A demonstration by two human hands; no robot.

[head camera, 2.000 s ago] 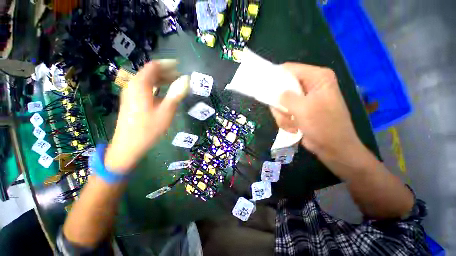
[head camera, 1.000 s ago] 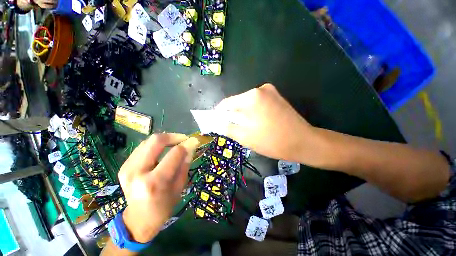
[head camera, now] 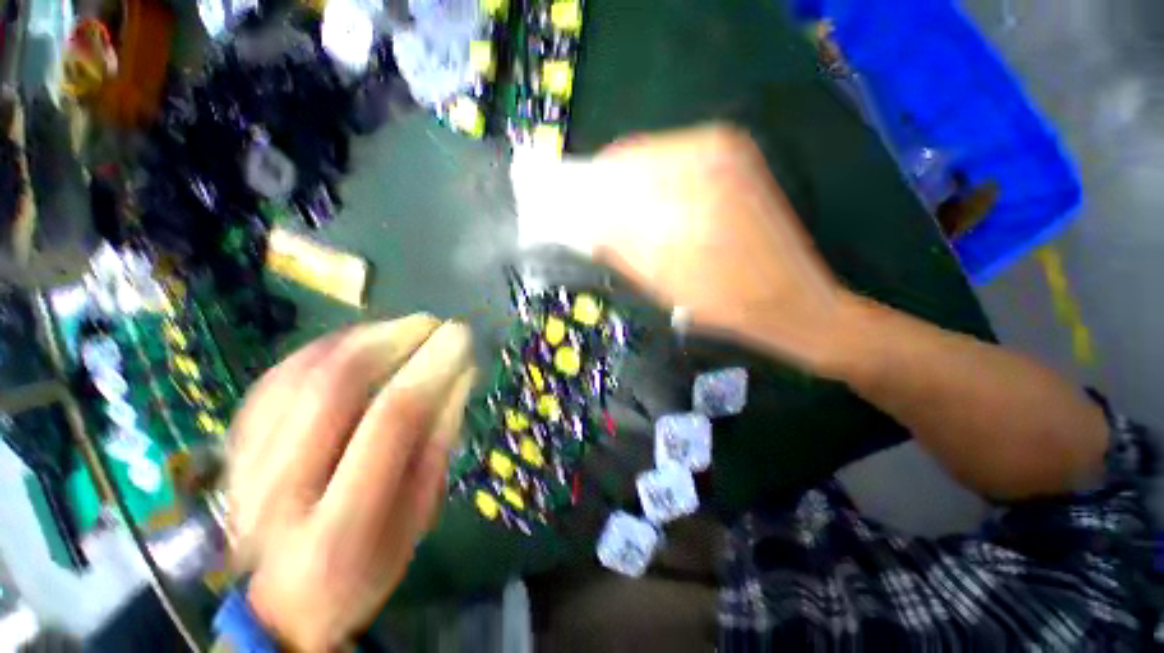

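The joined circuit boards (head camera: 543, 408) with rows of yellow components lie on the dark green bench in front of me. White square tags with dark print (head camera: 683, 441) lie in a slanting row to their right. My right hand (head camera: 715, 236), blurred, is above the boards' far end and grips a white folded paper or wipe (head camera: 554, 204). My left hand (head camera: 351, 459), also blurred, is left of the boards with fingertips pinched together and off-white finger cots on. Whether it holds anything is hidden.
A yellow-tan block (head camera: 317, 267) lies beyond my left hand, near a heap of black parts (head camera: 243, 160). More boards (head camera: 549, 83) with tags are at the top. A blue bin (head camera: 964, 128) is at right. Wired boards (head camera: 185, 364) and an orange-brown basket (head camera: 138, 64) are at left.
My left hand has moved left, away from the boards, and the flat tan piece at its fingertips no longer shows. My right hand has moved up and away with the white paper.
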